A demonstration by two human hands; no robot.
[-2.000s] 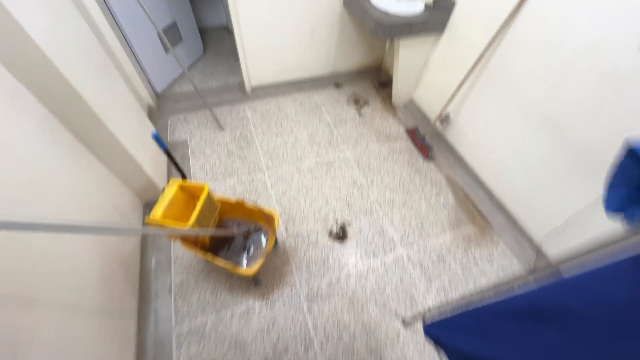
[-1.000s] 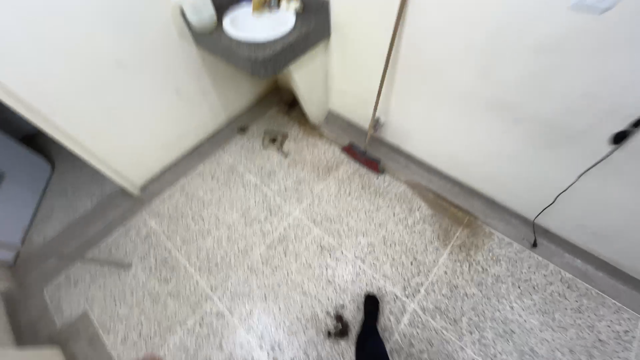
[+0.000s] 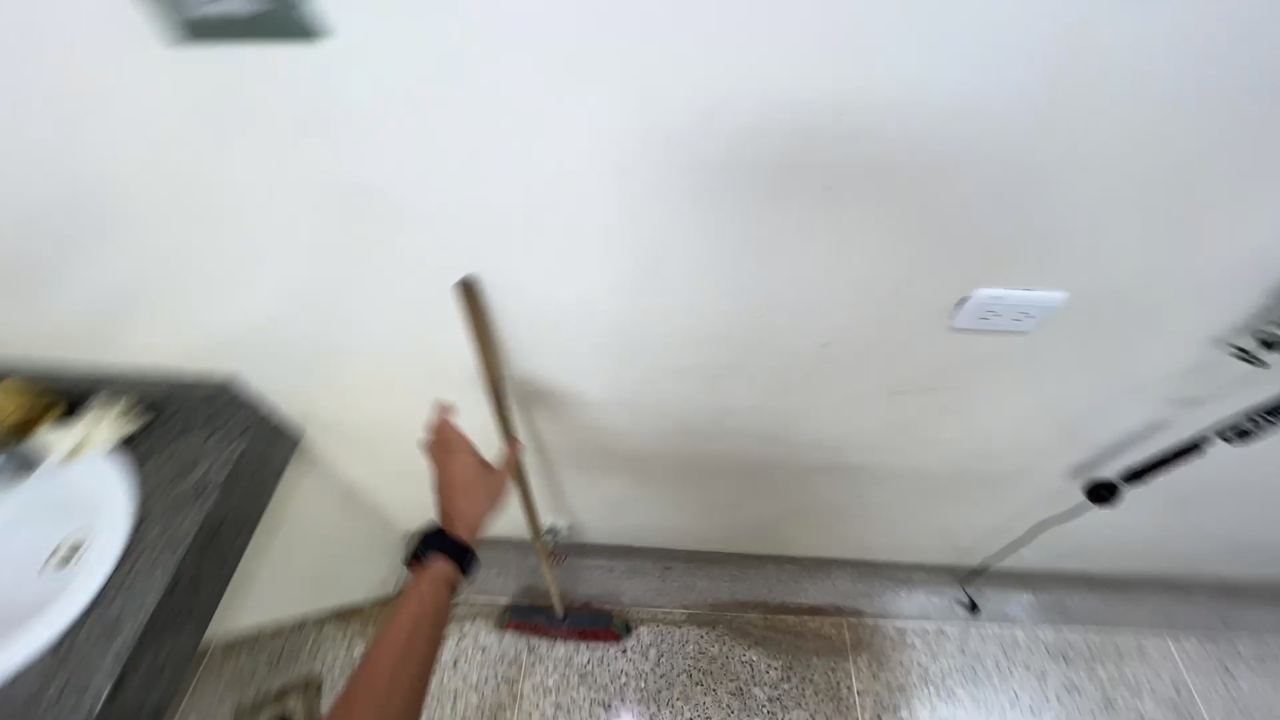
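My left hand (image 3: 465,480), blurred and with a dark watch on its wrist, reaches up beside the wooden handle (image 3: 490,360) of a broom. The thumb is at the handle, fingers spread and not closed around it; whether the thumb touches the wood cannot be told. The broom leans on the white wall, and its red and dark head (image 3: 566,622) rests on the floor near the wall's foot. My right hand is out of view.
A dark counter (image 3: 215,480) with a white basin (image 3: 60,560) juts out at left, yellowish items on it. A wall socket (image 3: 1008,310) and a black device (image 3: 1160,463) with a hanging cord are at right. Brown, wet-looking staining (image 3: 790,625) marks the floor.
My left hand has come into view beside the broom handle. The view has moved towards the broom and wall; the yellow mop bucket seen two seconds ago is out of view.
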